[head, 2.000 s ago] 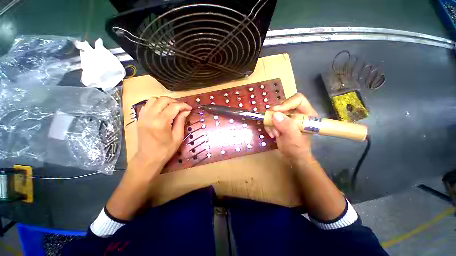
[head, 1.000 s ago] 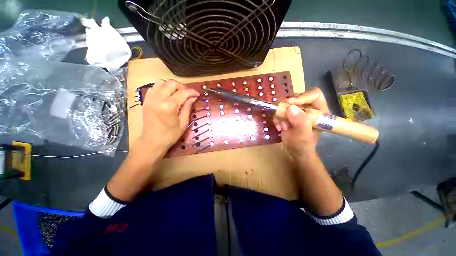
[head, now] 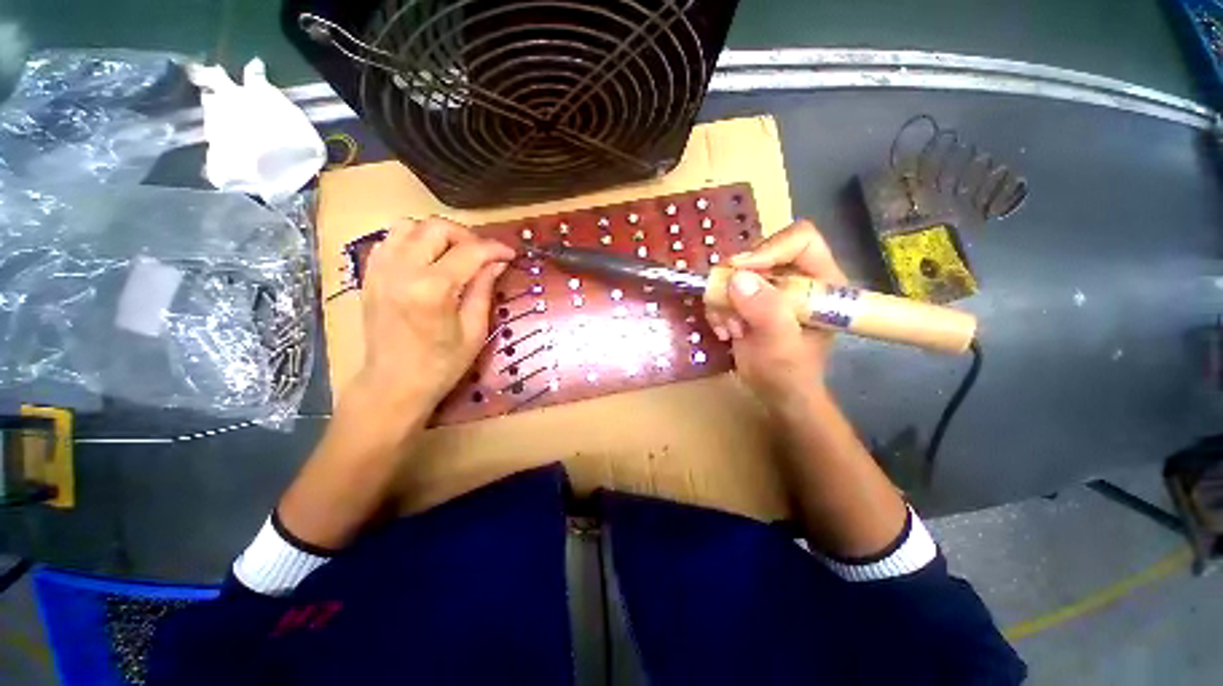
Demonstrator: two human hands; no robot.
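Note:
The reddish-brown holding board (head: pixel 630 268) lies on the cardboard, with rows of shiny silver terminals (head: pixel 575 284) and dark holes. Several thin dark leads (head: pixel 526 359) slant across its left part. My right hand (head: pixel 771 315) holds the soldering iron (head: pixel 885 316) by its pale handle. The iron's dark barrel points left, its tip at the board's upper left beside my left fingertips. My left hand (head: pixel 429 302) is pinched at the board's upper left edge; what lies between the fingertips is too small to tell. A small heap of leads (head: pixel 360 257) lies left of this hand.
The black fume fan (head: pixel 543 114) stands behind the cardboard (head: pixel 604 462). The iron stand with yellow sponge (head: pixel 925 263) is right. Plastic bags (head: pixel 201 315) and white tissue (head: pixel 258 134) lie left. The solder reel holder (head: pixel 51 456) is at the left edge, the blue bin (head: pixel 81 623) lower left.
The view has shifted slightly. The iron's tip has moved from a terminal at the board's top left down to beside my left fingertips. Both hands keep their grips.

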